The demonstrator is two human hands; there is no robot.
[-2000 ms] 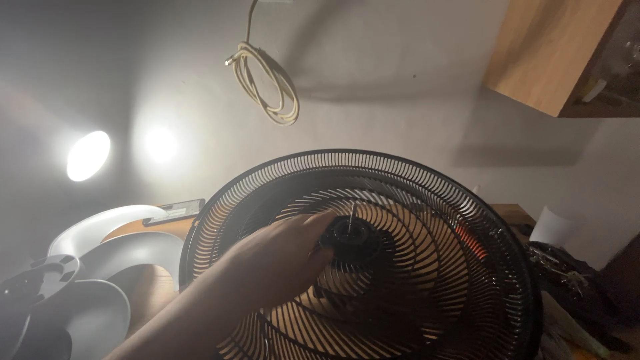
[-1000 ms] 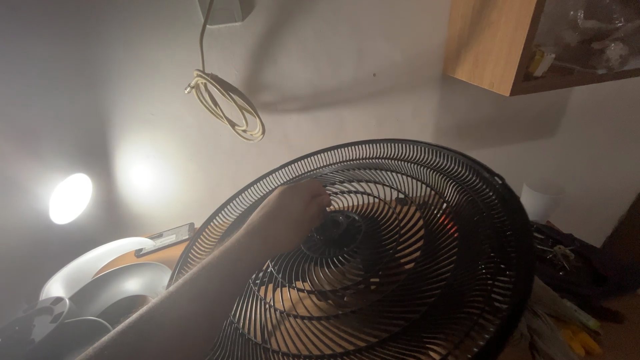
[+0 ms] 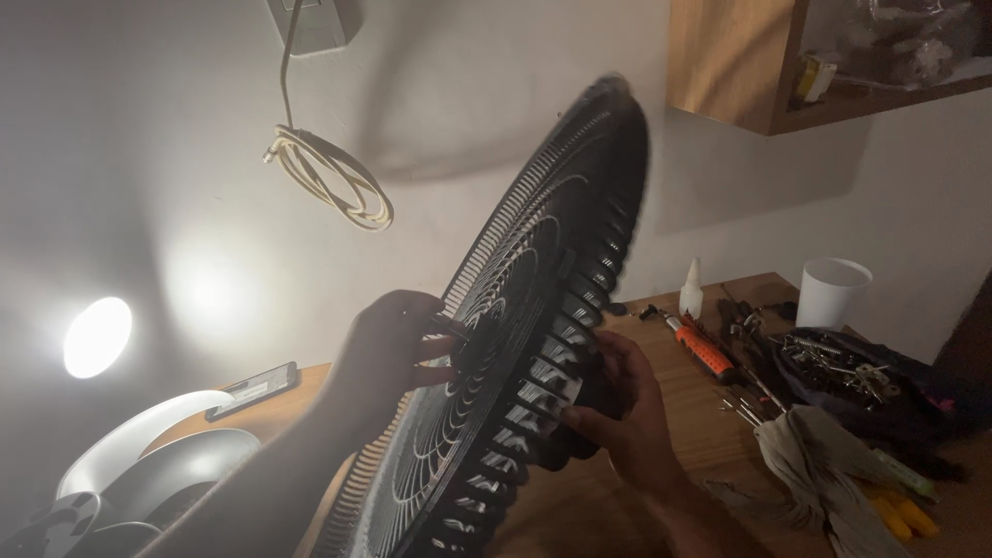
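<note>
A round black fan grille (image 3: 496, 310) is tilted steeply on edge in mid-view, above the wooden table. My left hand (image 3: 395, 341) is at the hub on its left face, with fingers around a thin shaft at the centre. On the other side, my right hand (image 3: 628, 411) grips the dark housing (image 3: 573, 434) behind the grille, thumb near the ribs. Pale fan blades (image 3: 155, 457) lie at the lower left. Between the grille and the wall, part of the table is hidden.
On the wooden table (image 3: 697, 418) at right are an orange-handled tool (image 3: 701, 349), a small white bottle (image 3: 692, 291), a white cup (image 3: 833, 291), metal parts on dark cloth (image 3: 845, 372) and a grey cloth (image 3: 806, 449). A wooden cabinet (image 3: 728, 62) hangs above; a coiled cable (image 3: 333, 178) hangs on the wall.
The grille has turned from facing up toward me to standing steeply on edge. My right hand, not visible earlier, now shows at its back. My left hand remains near the hub.
</note>
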